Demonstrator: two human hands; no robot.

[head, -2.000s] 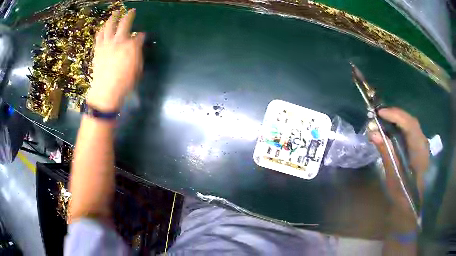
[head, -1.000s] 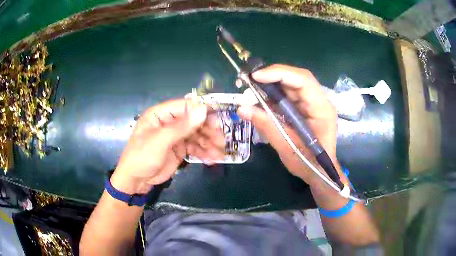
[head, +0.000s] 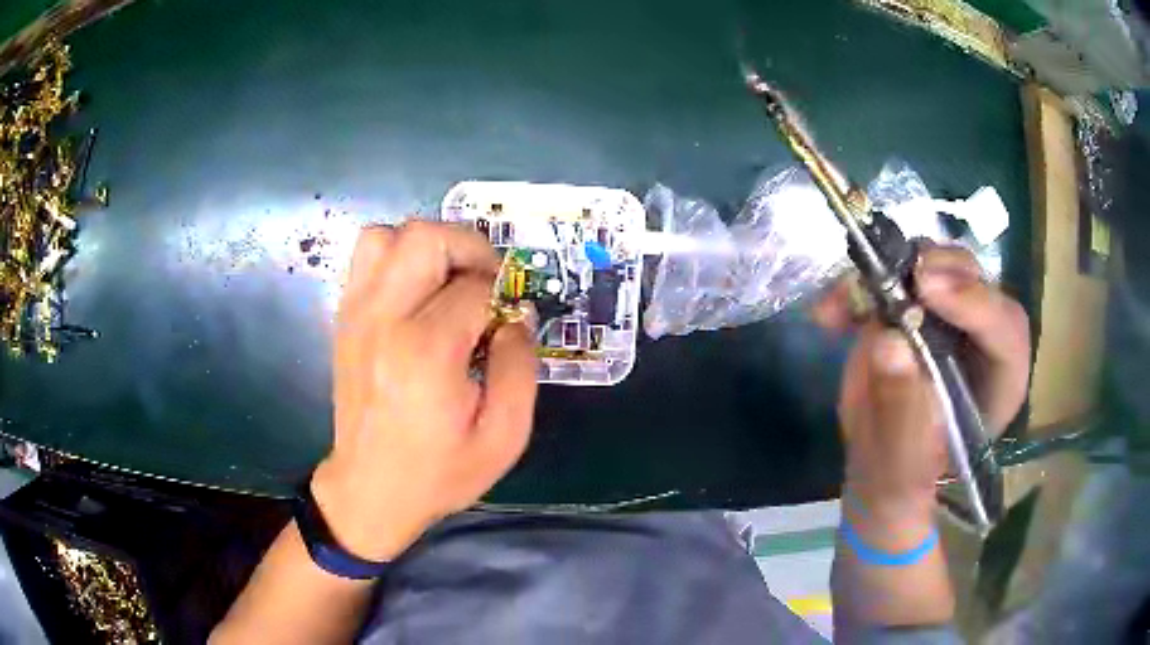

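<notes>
The white power strip housing lies open side up on the green bench. Inside it show a green circuit board, a blue component and a brass strip along the near side. My left hand is over the housing's left part, its fingers pinching a small brass contact strip; the fingers hide that side of the housing. My right hand holds the soldering iron to the right, clear of the housing, tip pointing up and left. A pale tube runs along the iron.
Clear plastic bag trails right from the housing to a white plug. A pile of brass strips lies at the far left. A dark crate with gold strips is at lower left. A cardboard-lined edge is at right.
The housing now lies flat and more exposed. My right hand has moved right with the iron, away from the housing. My left hand has stayed at its left side.
</notes>
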